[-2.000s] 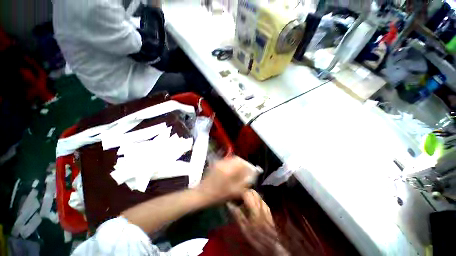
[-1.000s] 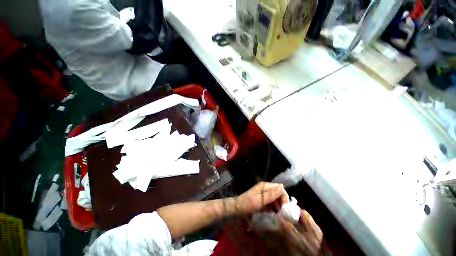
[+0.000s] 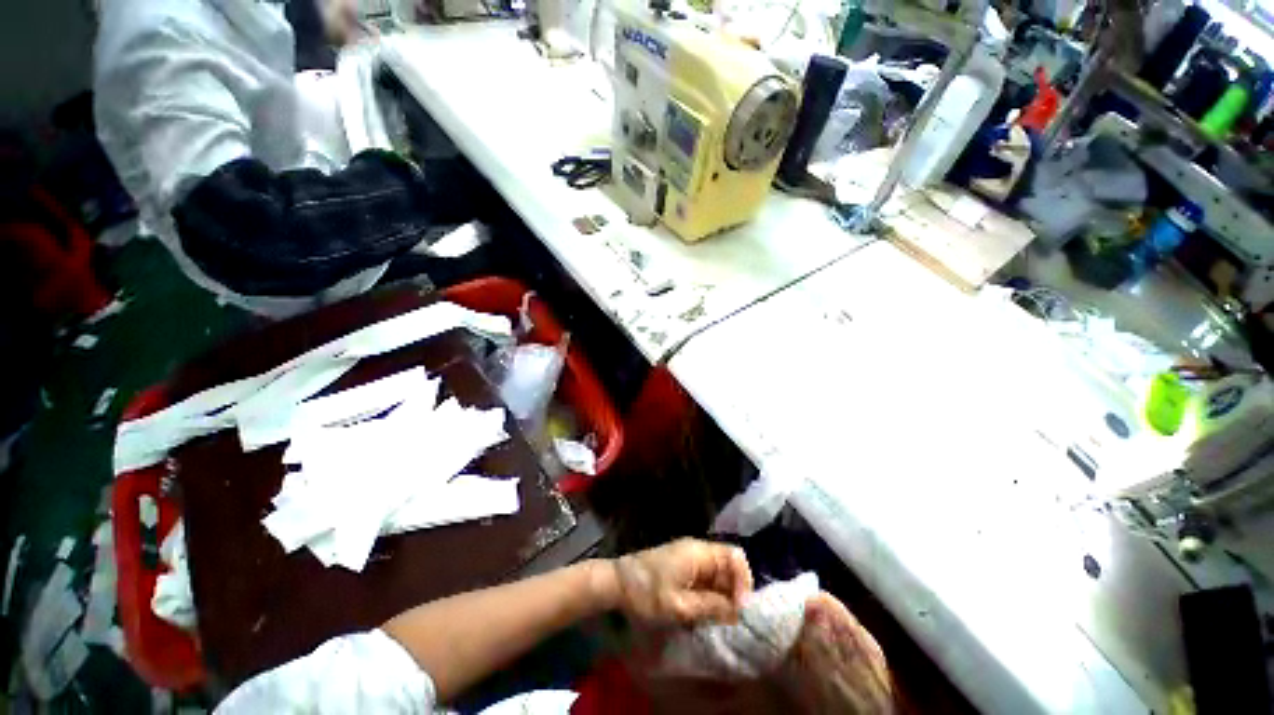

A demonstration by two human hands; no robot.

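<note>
A small white fabric piece [image 3: 755,629] is stretched between my two hands over the red-covered lap, at the bottom centre. My left hand [image 3: 687,581] grips its left end with the fingers curled. My right hand [image 3: 843,657] is at its right end, blurred and partly cut off by shadow, with its fingers on the fabric. White cut pieces [image 3: 384,468] lie overlapping on a dark brown board [image 3: 245,573] to the left. A long white strip [image 3: 301,366] lies along the board's far edge.
A red basket [image 3: 601,405] is under the board. The white table [image 3: 894,489] runs along the right, with a yellow sewing machine [image 3: 706,140], black-handled snips [image 3: 583,171], another machine [image 3: 1236,454] and a black flat rectangle [image 3: 1221,650]. Another worker's dark-sleeved arm [image 3: 301,224] is at upper left.
My hands came together over the board's corner, moved right to the lap, and the white piece now shows spread between them. The other worker's arm has shifted. The view has tilted up somewhat.
</note>
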